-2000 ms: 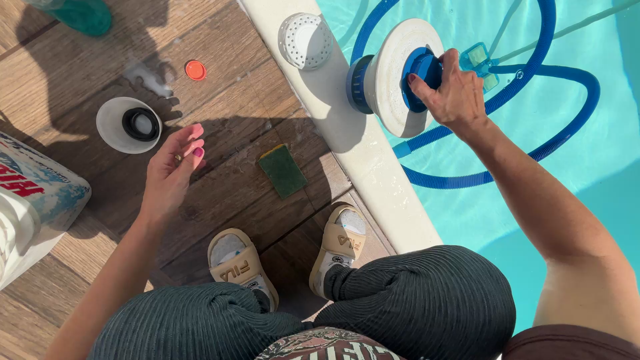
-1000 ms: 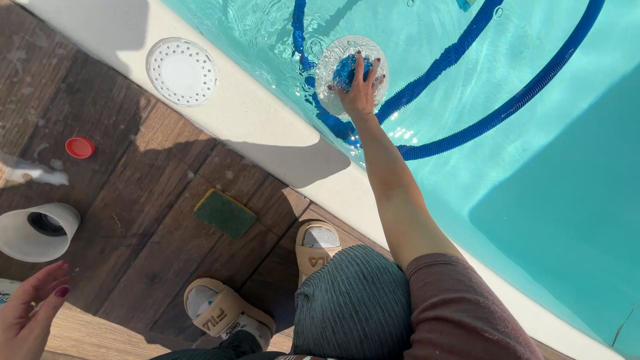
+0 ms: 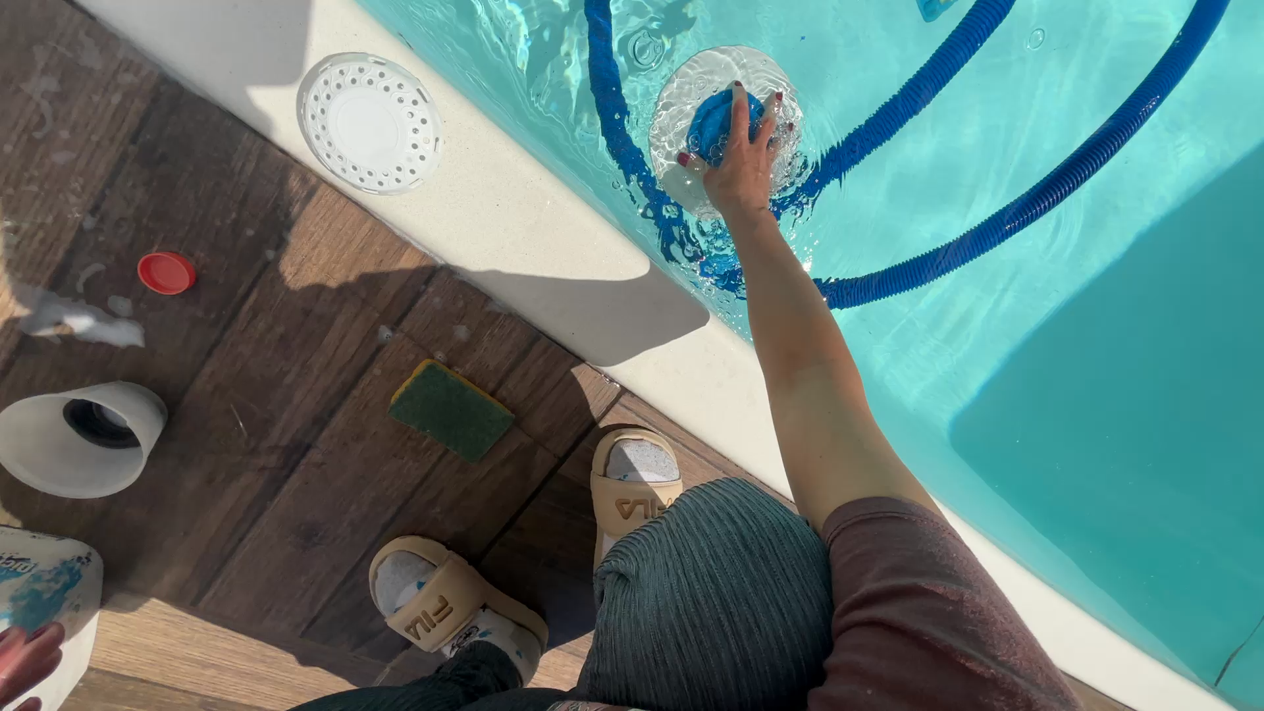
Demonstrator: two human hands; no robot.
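My right hand [image 3: 743, 168] reaches over the pool edge and grips the blue centre of a round white pool fitting [image 3: 681, 109], which lies in the water at the surface. A ribbed blue pool hose [image 3: 1027, 212] curves around it. At the lower left edge my left hand [image 3: 28, 660] is only partly in view, its fingers in front of a white plastic container [image 3: 59, 592]; whether they touch it cannot be told. A green and yellow scouring sponge [image 3: 451, 410] lies on the wood-look deck, near my sandalled feet.
A perforated white round cover [image 3: 369, 123] rests on the pale pool coping [image 3: 553, 296]. On the deck [image 3: 286, 395] are a red cap [image 3: 166, 273], some foam [image 3: 84, 321] and a white cup-shaped part [image 3: 118, 434] with a dark ring inside.
My right hand has lowered the round fitting from above the coping's edge into the pool water. My left hand has moved toward the lower left. The view has shifted toward the pool.
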